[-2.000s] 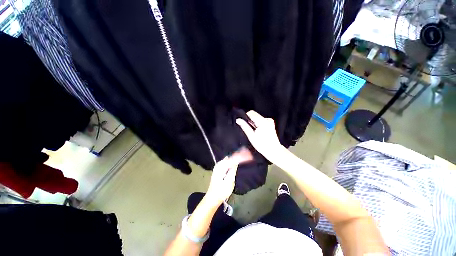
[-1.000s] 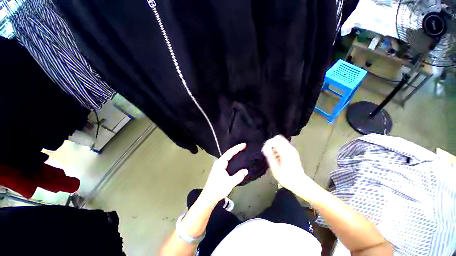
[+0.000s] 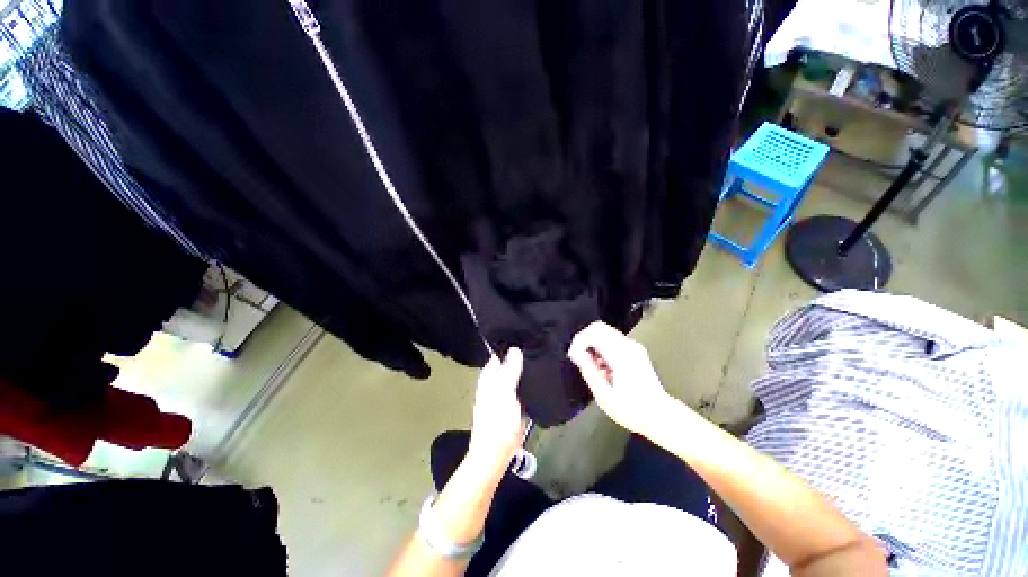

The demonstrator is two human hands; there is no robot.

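A black jacket (image 3: 530, 135) hangs in front of me, its silvery front zipper (image 3: 378, 169) running down to the hem. My left hand (image 3: 497, 394) pinches the jacket edge at the zipper's lower end, thumb up. My right hand (image 3: 609, 366) is at the right side of the bunched lower part of the jacket, its fingers curled at the fabric. Whether a small tool is inside my right hand cannot be told. The zipper slider (image 3: 304, 16) shows near the top edge.
A blue stool (image 3: 778, 169) and a black-based pedestal fan (image 3: 840, 255) stand at the right. A pile of striped garments (image 3: 902, 406) lies at the lower right. Black garments (image 3: 124, 530) and a red one (image 3: 141, 419) are at the left. A striped garment hangs behind the jacket.
My left hand was open beside the hem and now grips the edge at the zipper end. My right hand has moved down from the jacket front and stays close to the hem.
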